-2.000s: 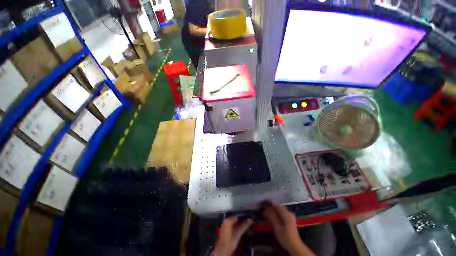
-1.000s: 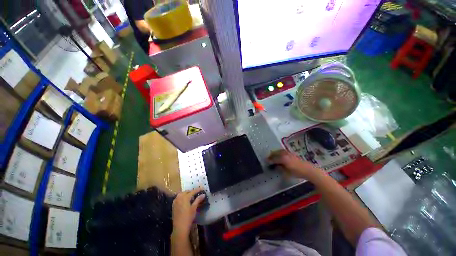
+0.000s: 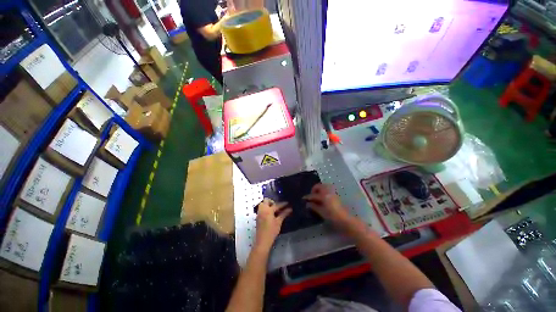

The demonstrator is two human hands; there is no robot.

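A square black work plate (image 3: 297,184) lies on the perforated metal table (image 3: 247,226) below the red-and-white machine head (image 3: 263,155). My left hand (image 3: 271,218) is over the plate's left part, fingertips on or just above it. My right hand (image 3: 326,204) is over its right part, fingers pointing inward. Dark shapes show near the fingertips, but against the black plate I cannot tell whether either hand holds a part.
A keyboard (image 3: 329,259) lies along the table's front edge. A mouse (image 3: 412,184) on a patterned pad, a round fan (image 3: 422,135) and a monitor (image 3: 408,46) are to the right. Dark parts (image 3: 177,268) are heaped at left. A person (image 3: 204,30) stands behind the machine.
Both hands were low at the table's front, then apart at the plate's two sides. Now they have come inward over the plate. The camera view has also shifted.
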